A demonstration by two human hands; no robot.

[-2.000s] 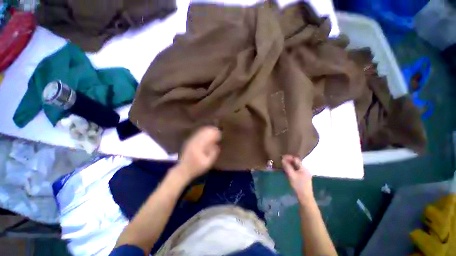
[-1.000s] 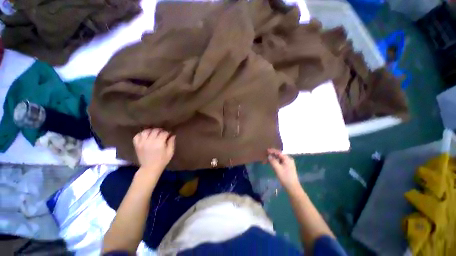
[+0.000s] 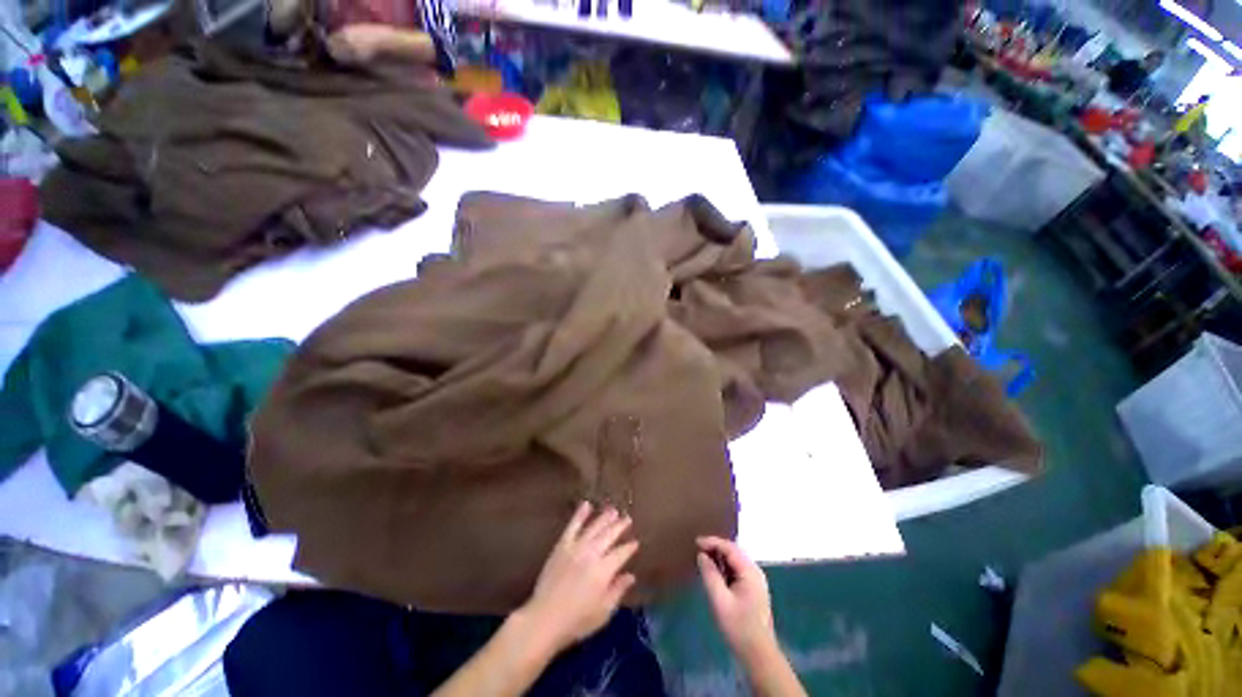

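A brown coat [image 3: 463, 422] lies bunched on the white-topped table [image 3: 817, 490], its near edge hanging over the table's front. A small rectangle outlined in pale stitches [image 3: 618, 456] shows on it. My left hand [image 3: 586, 572] lies on the coat just below that rectangle, fingers spread, palm down. My right hand [image 3: 733, 586] is at the coat's lower right corner, thumb and fingertips together at the edge. Whether it pinches the cloth or holds a small tool cannot be made out.
A dark flask [image 3: 164, 436], green cloth [image 3: 123, 354] and off-white heap [image 3: 147, 515] lie at left. Another brown coat [image 3: 259, 164] lies at back left, near a person's arm [image 3: 381, 44]. A white tub [image 3: 817, 234] with brown cloth stands at right, a bin of yellow garments [image 3: 1158, 613] lower right.
The view has tilted up, showing more of the workshop. My left hand has moved right along the coat, towards the stitched rectangle. My right hand stays near the coat's right corner.
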